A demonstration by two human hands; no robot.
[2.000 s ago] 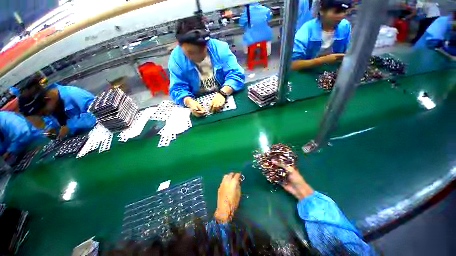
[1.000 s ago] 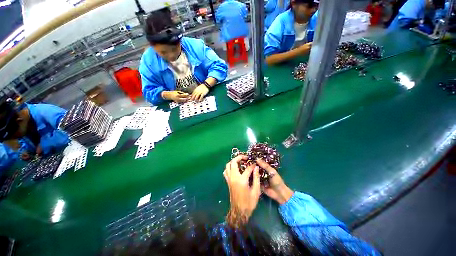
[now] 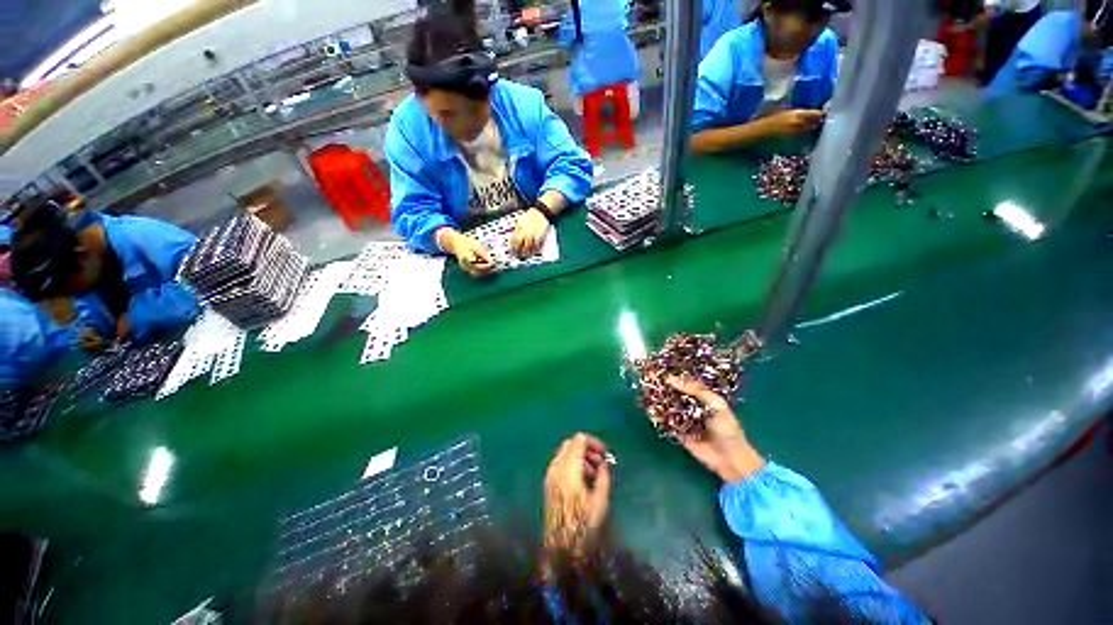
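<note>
A loose heap of small copper and dark ring parts (image 3: 686,366) lies on the green bench. My right hand (image 3: 718,437) is at the heap's near right side, fingers on its parts; whether it grips one is hidden. My left hand (image 3: 579,488) is left of the heap, apart from it, fingers curled, with a small silvery ring part at the fingertips. A clear blister tray (image 3: 388,513) with small pockets lies left of my left hand, its near part hidden by dark hair. One ring lies near its far right corner.
A small white label (image 3: 381,463) lies beyond the tray. A metal post (image 3: 830,183) stands behind the heap. Across the bench are perforated white sheets (image 3: 403,293), stacked trays (image 3: 248,271), a second stack (image 3: 625,210), more part heaps (image 3: 781,177) and several people in blue smocks.
One second ago both hands were together at the heap. My left hand has since drawn back left and nearer, with a small ring part at its fingertips. My right hand stays at the heap.
</note>
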